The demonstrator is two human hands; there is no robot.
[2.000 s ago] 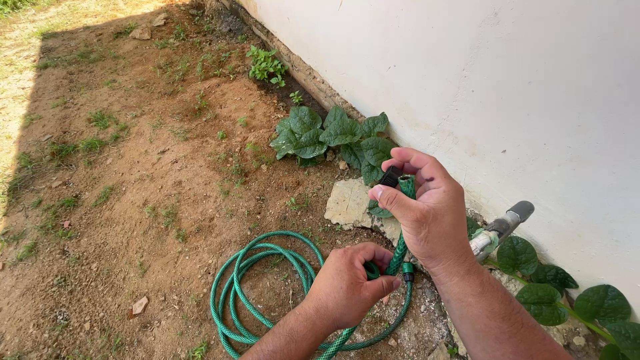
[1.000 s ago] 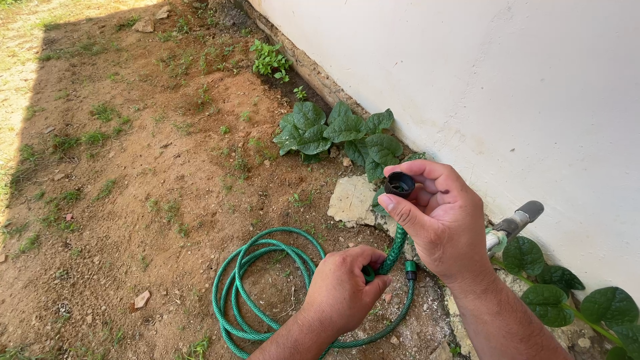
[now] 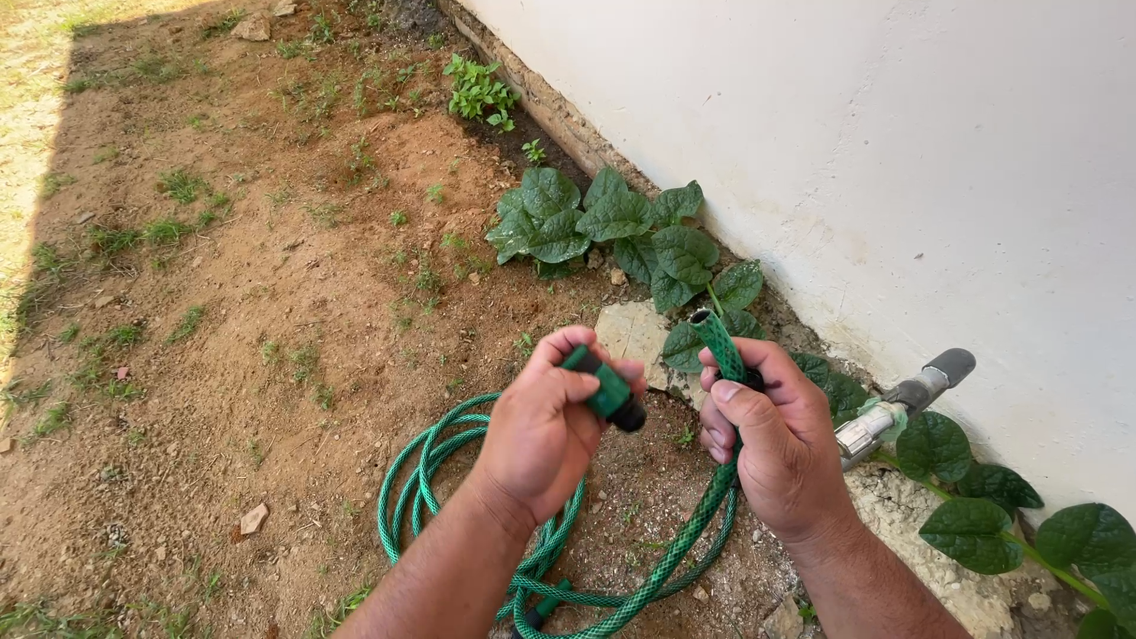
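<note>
My left hand [image 3: 541, 422] grips a green and black plastic hose connector [image 3: 611, 390], its black end pointing down to the right. In my right hand [image 3: 777, 430] is the green braided garden hose [image 3: 721, 344], its cut open end sticking up above my fingers. A black ring-shaped part [image 3: 754, 380] shows between those fingers, partly hidden. The two hands are apart, and connector and hose end do not touch. From my right hand the hose runs down to loose coils on the soil. A second green and black fitting [image 3: 543, 608] lies low among the coils.
A grey pipe with a capped end [image 3: 919, 390] stands out beside the white wall [image 3: 843, 160], right of my right hand. Broad-leaved green plants [image 3: 612, 217] grow along the wall base. Flat stones [image 3: 635, 333] lie near them. Bare soil [image 3: 293, 355] with grass tufts spreads to the left.
My left hand has come off the hose and now holds the green and black connector. My right hand, earlier at a black fitting, now grips the hose just below its bare end.
</note>
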